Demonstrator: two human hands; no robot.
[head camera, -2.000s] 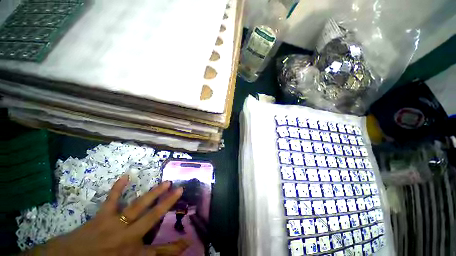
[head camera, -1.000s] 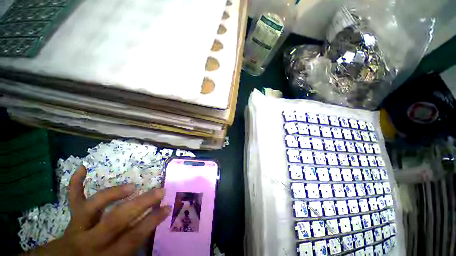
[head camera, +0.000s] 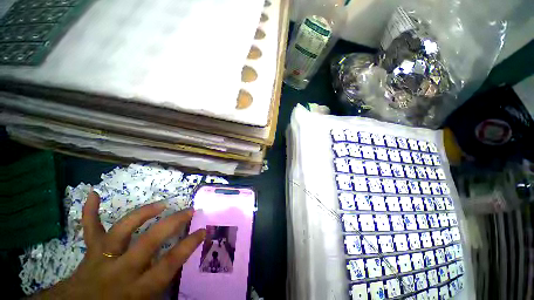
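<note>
A smartphone (head camera: 219, 246) with a pink lit screen and a small picture on it lies on the dark tabletop at lower centre. My left hand (head camera: 129, 252) reaches in from the lower left, palm down, fingers spread. It holds nothing. Its fingertips are over the phone's left side; whether they touch the screen is unclear. A ring is on one finger. Under and behind the hand is a loose heap of small white pieces with blue marks (head camera: 140, 181). My right hand is not in view.
A layered sheet stack (head camera: 175, 88) bears a green panel (head camera: 26, 29) at upper left. Dark green ridged panels (head camera: 29, 199) lie left. A filled grid (head camera: 398, 205) sits on a white padded stack (head camera: 313, 205). Behind are a bottle (head camera: 307, 50), shiny-filled plastic bag (head camera: 416, 70) and black item (head camera: 492, 129).
My left hand has moved slightly left from its earliest position, its fingers lifting and shifting over the phone. The phone's screen went from a full-screen picture to a small picture on pink.
</note>
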